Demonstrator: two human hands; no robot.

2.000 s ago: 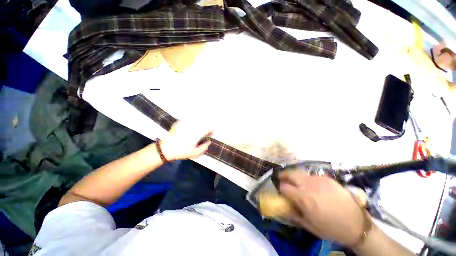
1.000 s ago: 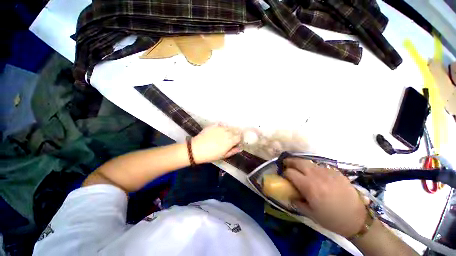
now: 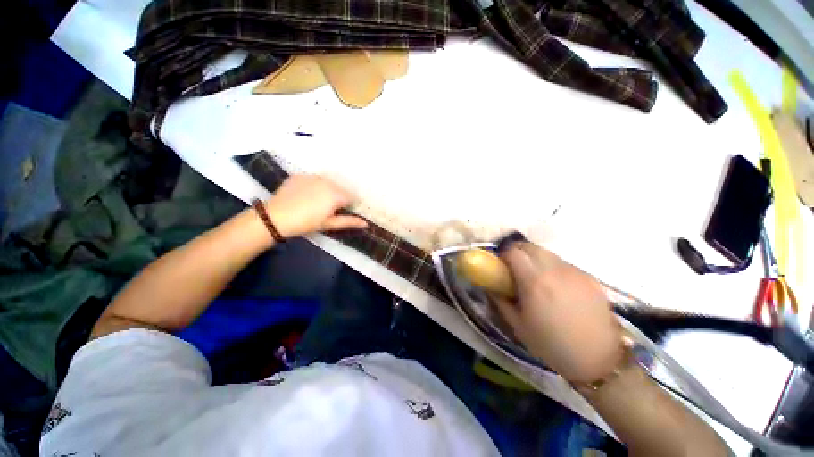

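Note:
A long dark plaid strip (image 3: 390,249) lies along the near edge of the white table, its tapered end at the left. My left hand (image 3: 311,206) rests on the strip near that end, fingers bent, thumb towards the right; whether it pinches the cloth is hard to tell. My right hand (image 3: 567,308) is closed on the wooden handle of the steam iron (image 3: 458,268). The iron's tip points left, over the strip's right part, and hides that end. The right hand is slightly blurred.
A plaid stack (image 3: 294,25) lies at the back left, over tan card patterns (image 3: 361,77). Loose plaid strips (image 3: 616,87) lie at the back. A smartphone (image 3: 740,209), red-orange scissors (image 3: 773,298) and yellow tape (image 3: 769,147) are at right. The iron's black hose (image 3: 705,322) trails right.
My left hand has moved left along the strip towards its tapered end. The iron has moved slightly up and its tip has turned. More of the strip shows between my hands than one second ago.

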